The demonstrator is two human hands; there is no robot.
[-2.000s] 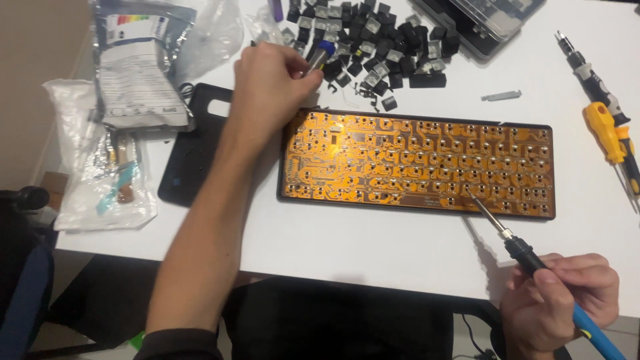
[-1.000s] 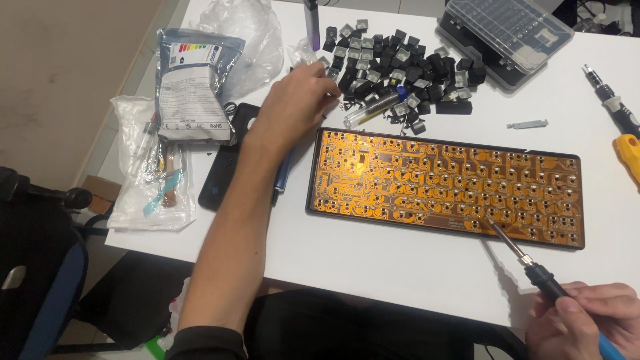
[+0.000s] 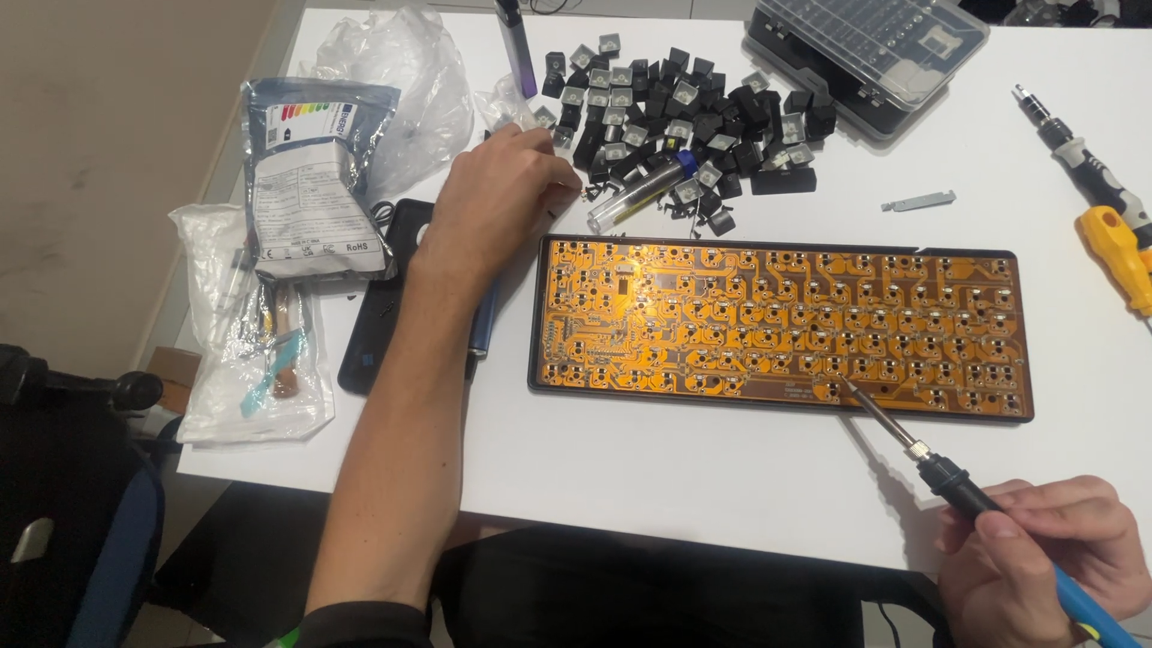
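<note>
An orange keyboard circuit board (image 3: 781,328) lies in a black case, its component side up. My right hand (image 3: 1035,549) grips a soldering iron (image 3: 954,481) with a black and blue handle; its tip is at the board's lower edge, right of the middle, and contact cannot be told. My left hand (image 3: 508,193) is beside the keycap pile, fingers bent down toward the white table; whether they hold anything is hidden. A clear tube with a blue cap (image 3: 634,198) lies just right of those fingers, against the black and translucent keycaps (image 3: 675,117).
Left of my forearm are a black phone-like slab (image 3: 382,310), a silver labelled bag (image 3: 315,189) and clear plastic bags (image 3: 256,360). A lidded parts case (image 3: 868,54) stands at the back. A metal strip (image 3: 918,202), a screwdriver (image 3: 1071,153) and a yellow-handled tool (image 3: 1116,256) lie right.
The clear tube was at my left fingers two seconds ago; it now lies against the keycaps, apart from the hand. My right hand keeps its grip on the iron. The view has shifted.
</note>
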